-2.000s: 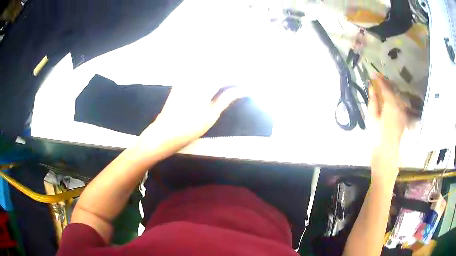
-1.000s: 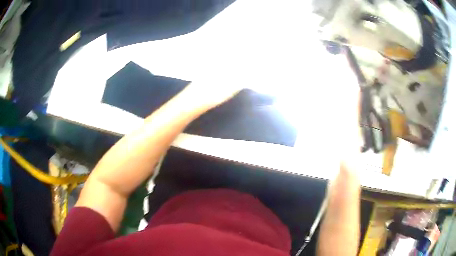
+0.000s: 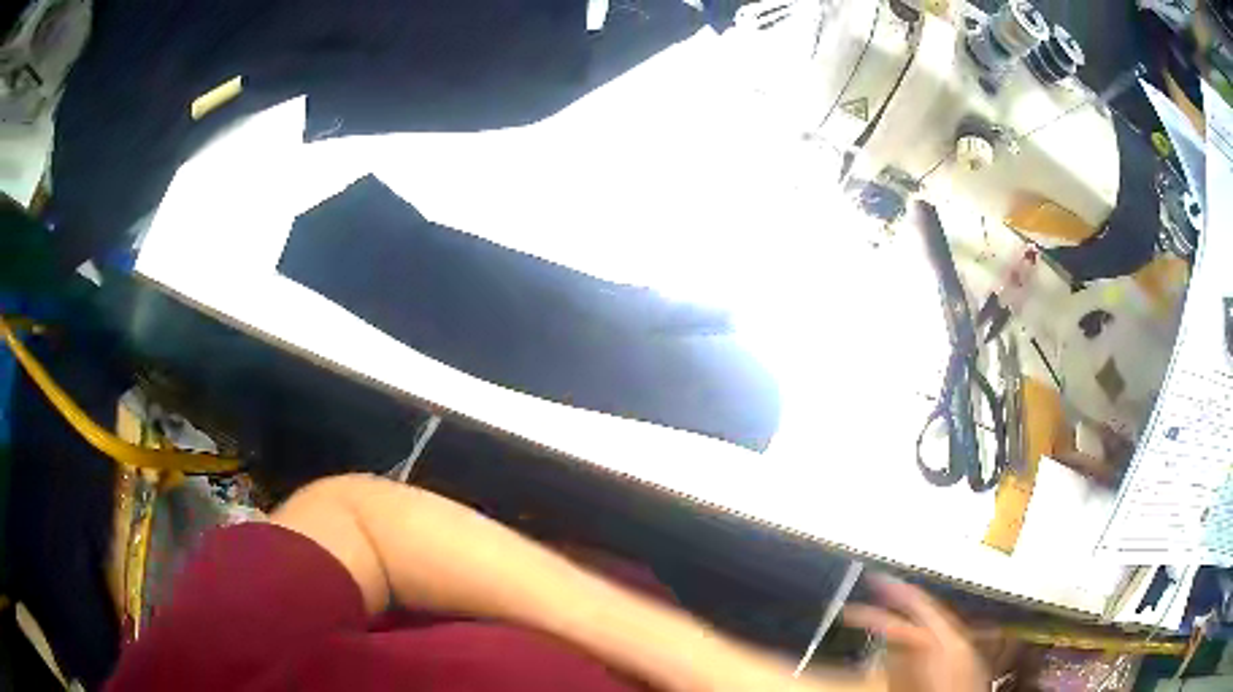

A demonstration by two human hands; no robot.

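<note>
A long dark fabric strip [image 3: 527,318] lies flat and alone on the white table [image 3: 541,176]. Its left end is angled, and its right end lies in the lamp glare. No hand touches it. My left forearm crosses the bottom of the picture towards the lower right, and its hand is cut off or hidden there. My right hand [image 3: 926,635] is blurred below the table's front edge, with its fingers pointing left. Whether it holds anything cannot be told.
Black-handled shears [image 3: 963,392] lie right of the glare, beside an orange-brown strip [image 3: 1028,466]. The pale machine head [image 3: 987,149] with round knobs stands at upper right. A printed sheet [image 3: 1183,419] hangs at the right edge. A dark fabric heap [image 3: 406,61] covers the upper left.
My left hand has left the fabric strip, and its arm has swung down and right across my body. My right hand has moved off the tabletop. The view has turned, showing more of the machine.
</note>
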